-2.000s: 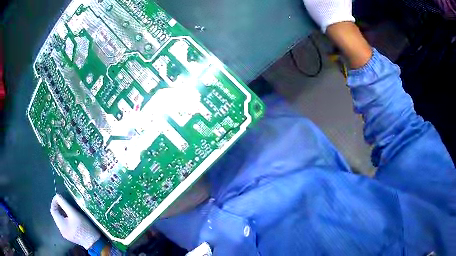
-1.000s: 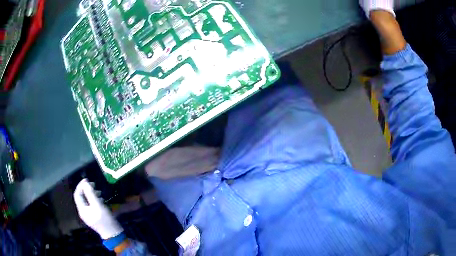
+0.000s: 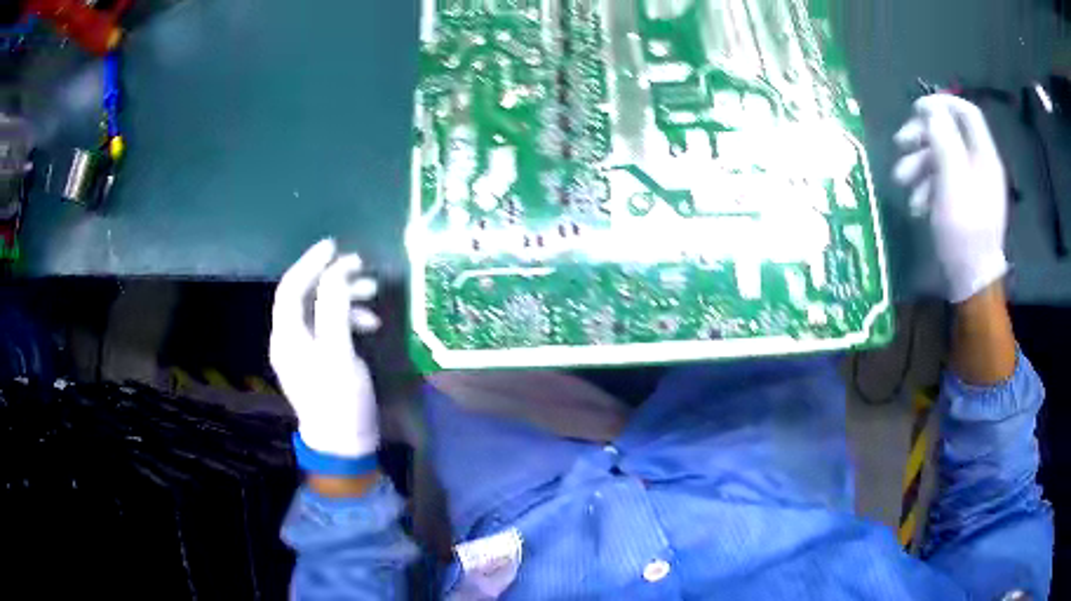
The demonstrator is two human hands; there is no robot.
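Observation:
A large green printed circuit board [image 3: 658, 223] lies solder side up on the dark green mat, its near edge past the bench's front edge. Its upper part is cut off by the frame, and bright glare covers its middle. My left hand [image 3: 323, 352], in a white glove with a blue wrist band, is off the board's left side with curled fingers, apart from it and empty. My right hand [image 3: 957, 194], also in a white glove, is just off the board's right edge, fingers loosely bent and apart, holding nothing visible.
A small silvery spool [image 3: 81, 175] and a blue-and-yellow hand tool [image 3: 114, 112] lie on the mat [image 3: 258, 153] at the left. A slim black stick [image 3: 1043, 170] lies at the far right. Yellow-black floor tape [image 3: 916, 470] and a hanging black cord show below the bench.
The view has swung, so the board now appears squarer and further right. My right hand has come from the far right to beside the board. My left hand appears raised nearer the board's left side.

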